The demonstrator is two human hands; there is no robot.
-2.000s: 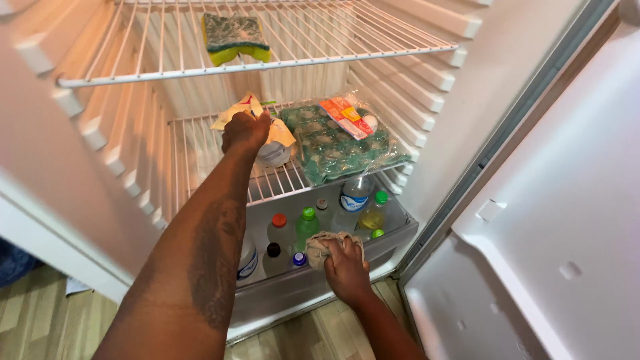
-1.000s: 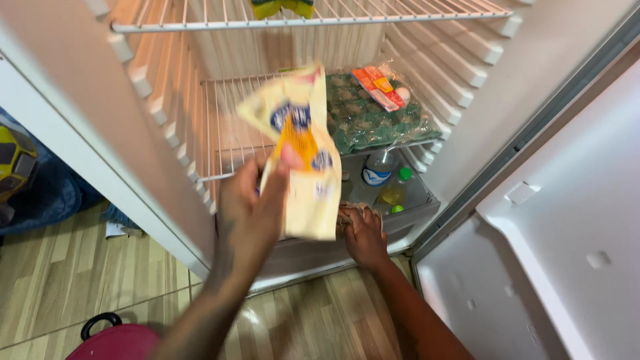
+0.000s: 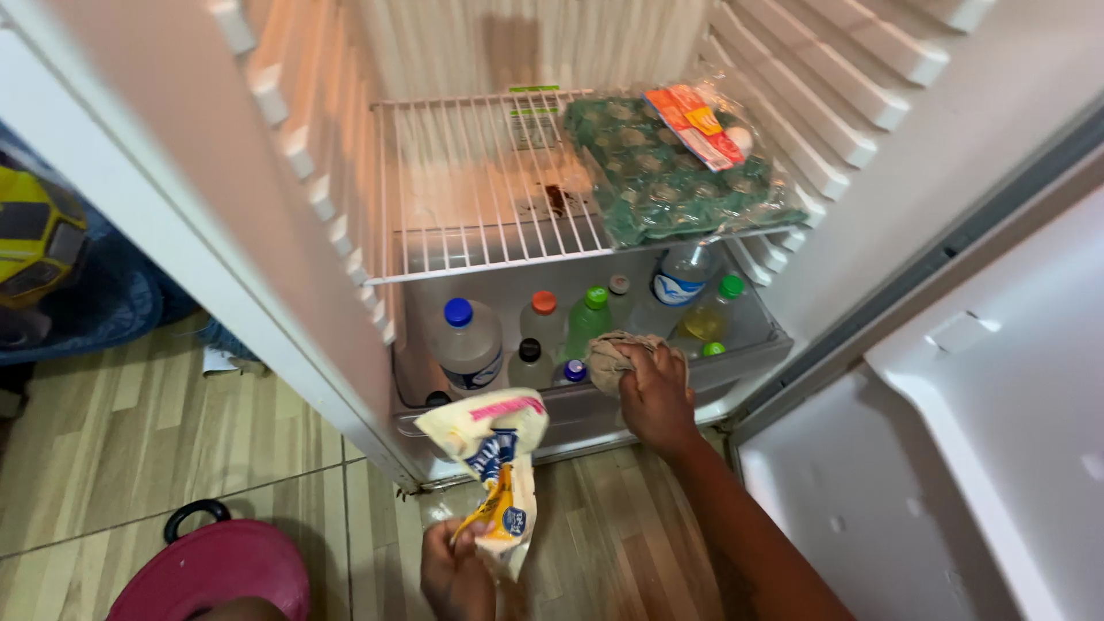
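My left hand (image 3: pixel 460 565), low in the view, grips a cream, blue and orange plastic food packet (image 3: pixel 496 466) in front of the open fridge. My right hand (image 3: pixel 657 392) holds a crumpled beige cloth (image 3: pixel 614 360) at the front edge of the fridge's bottom drawer (image 3: pixel 733 366). Several bottles stand in that drawer, among them one with a blue cap (image 3: pixel 470 349) and a green one (image 3: pixel 590 323). On the wire shelf (image 3: pixel 483 259) above lies a green egg tray in clear wrap (image 3: pixel 673 172), with an orange label on top. A dark brown stain (image 3: pixel 555 200) shows through the wires.
The fridge door (image 3: pixel 975 379) stands open at the right. At the lower left a dark pink tub (image 3: pixel 224 573) with a black handle sits on the tiled floor (image 3: pixel 112 431). Blue fabric (image 3: pixel 121 302) and a yellow and black object (image 3: pixel 39 228) are at the far left.
My left hand has taken the packet off the wire shelf and brought it down outside the fridge. The right hand still holds the cloth by the drawer. The view has tilted downward.
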